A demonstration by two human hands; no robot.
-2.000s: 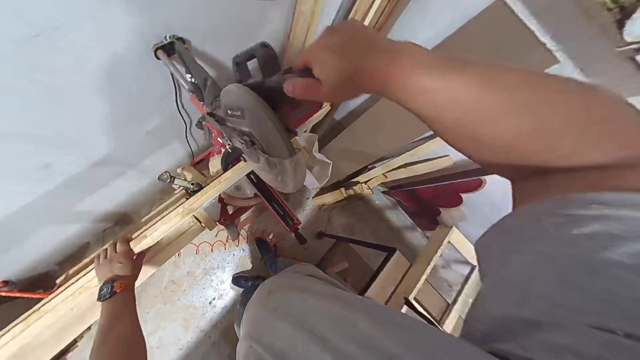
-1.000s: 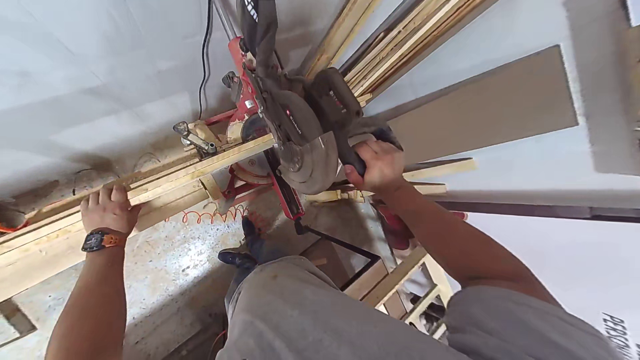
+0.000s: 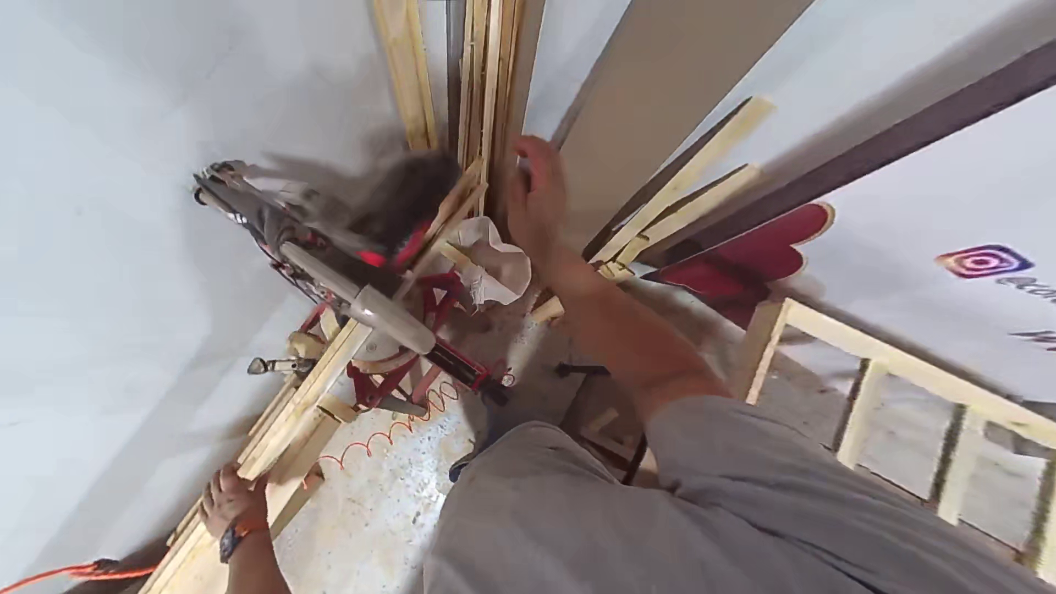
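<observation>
My left hand (image 3: 233, 502) rests with curled fingers at the near end of a wooden strip (image 3: 309, 396), which runs up to the miter saw (image 3: 379, 318) over a board support. Right of the saw, my right hand (image 3: 538, 186) is raised off the handle, blurred, its fingers partly bent and nothing clearly in it. The saw's motor side is blurred too. A pale dust bag or cloth (image 3: 495, 260) hangs beside the red stand, below and left of my right hand.
Long wood strips (image 3: 487, 74) and a brown panel (image 3: 676, 74) lean on the wall. A slatted wooden frame (image 3: 874, 346) stands at right, near a dark red heart-like cutout (image 3: 734, 264). An orange coiled hose (image 3: 371, 441) crosses the floor, and an orange cord (image 3: 74, 569) lies lower left.
My right hand has let go of the saw handle it held in both earlier frames. My left hand is still at the wood on the left. The view has turned.
</observation>
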